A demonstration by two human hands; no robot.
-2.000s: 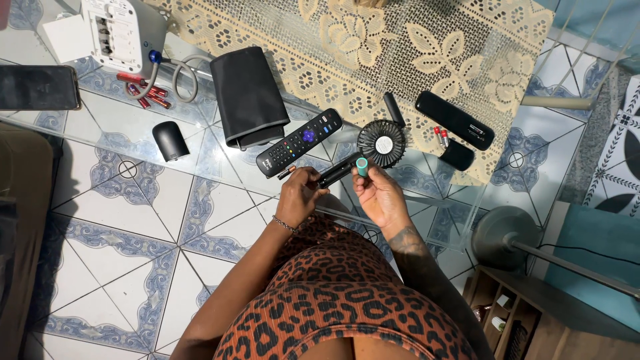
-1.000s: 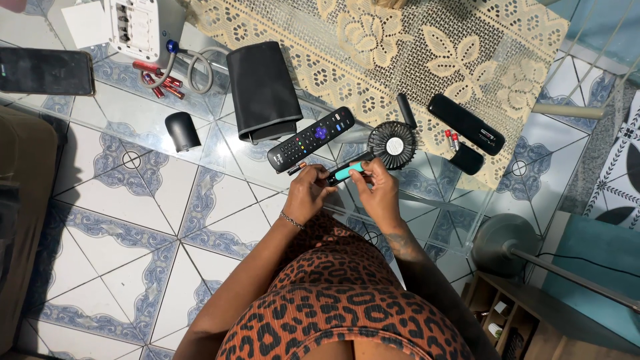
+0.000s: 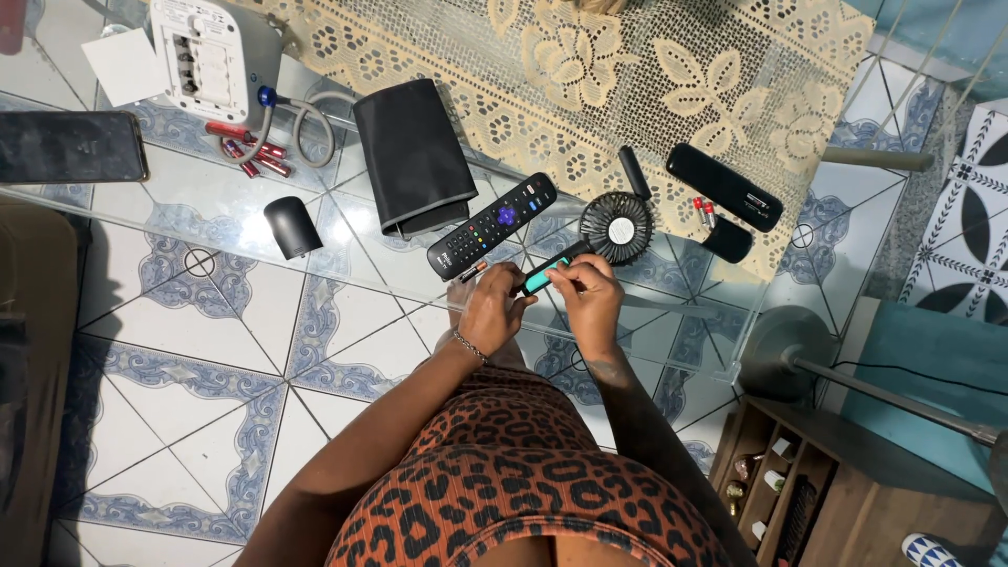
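Observation:
My left hand (image 3: 494,309) grips the lower end of a small fan's black handle. My right hand (image 3: 587,299) has thumb and finger on a teal cylindrical battery (image 3: 545,276), which lies along the open handle. The round black fan head (image 3: 617,229) rests on the glass table at the handle's other end. A black strip-like cover (image 3: 635,172) touches the lace beside the fan. Just above my left hand are a small battery (image 3: 474,272) and a black remote control (image 3: 493,226) with its buttons up.
On the glass table (image 3: 378,287) are a black cuff (image 3: 415,157), a black cover (image 3: 293,227), red batteries (image 3: 250,148), a white device (image 3: 209,63) with an open battery bay and a phone (image 3: 71,147). A black remote (image 3: 724,187) lies on the lace cloth (image 3: 575,71).
The teal battery was upright in my right fingers two seconds ago; now it lies lengthwise along the fan handle, my fingers on it. My left hand stays at the handle.

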